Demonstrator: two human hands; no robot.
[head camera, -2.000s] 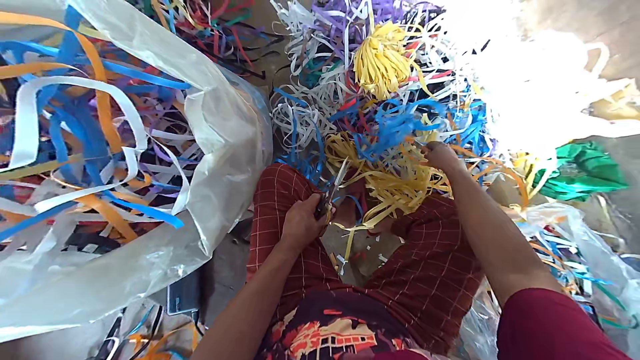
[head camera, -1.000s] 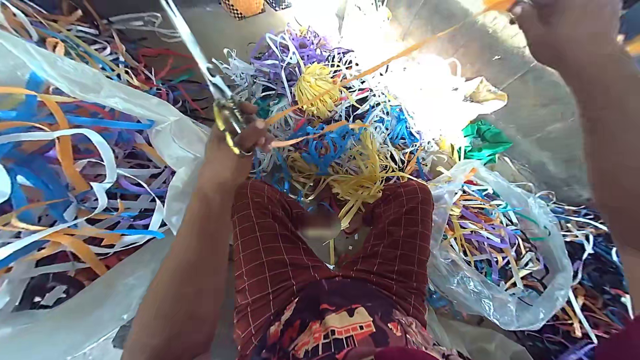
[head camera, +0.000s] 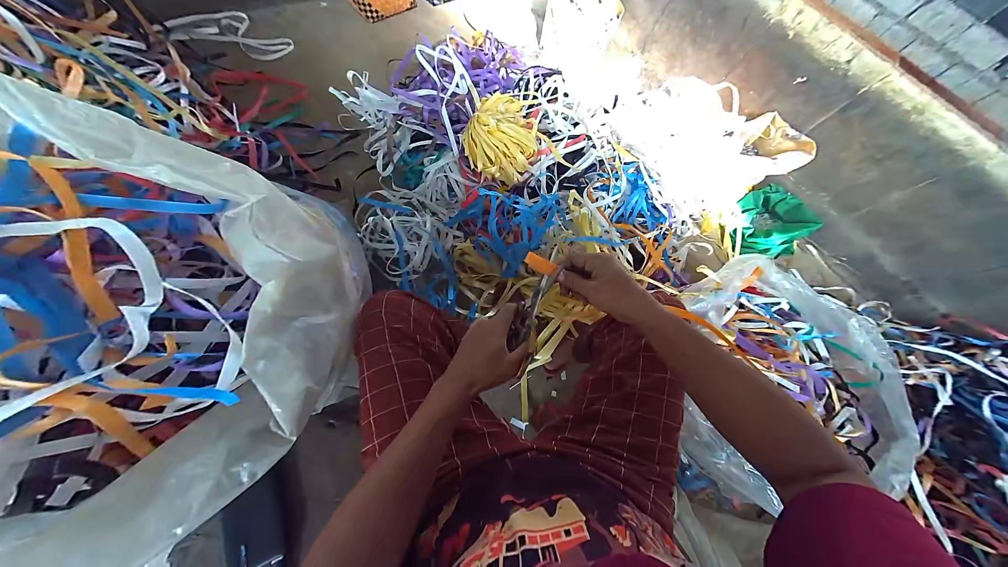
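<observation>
My left hand (head camera: 490, 349) is closed around the handles of a pair of scissors (head camera: 537, 298), held above my lap with the blades pointing up and away. Just right of the blades, my right hand (head camera: 602, 283) pinches an orange plastic strap (head camera: 541, 264) between thumb and fingers. The strap's short end crosses near the blade tips; whether the blades touch it I cannot tell. Beyond both hands lies a heap of straps, with a yellow bundle (head camera: 501, 140), blue straps (head camera: 516, 224) and purple straps (head camera: 472, 75).
A large translucent plastic bag (head camera: 303, 315) full of mixed straps stands at the left. Another clear bag (head camera: 898, 409) of straps lies at the right, near a green plastic piece (head camera: 778, 220). Loose straps (head camera: 260, 94) cover the floor at upper left. Small cut bits lie between my legs.
One second ago my hands were far apart with a long orange strap stretched between them. Both have come back together over my lap, the scissors now beside the orange strap.
</observation>
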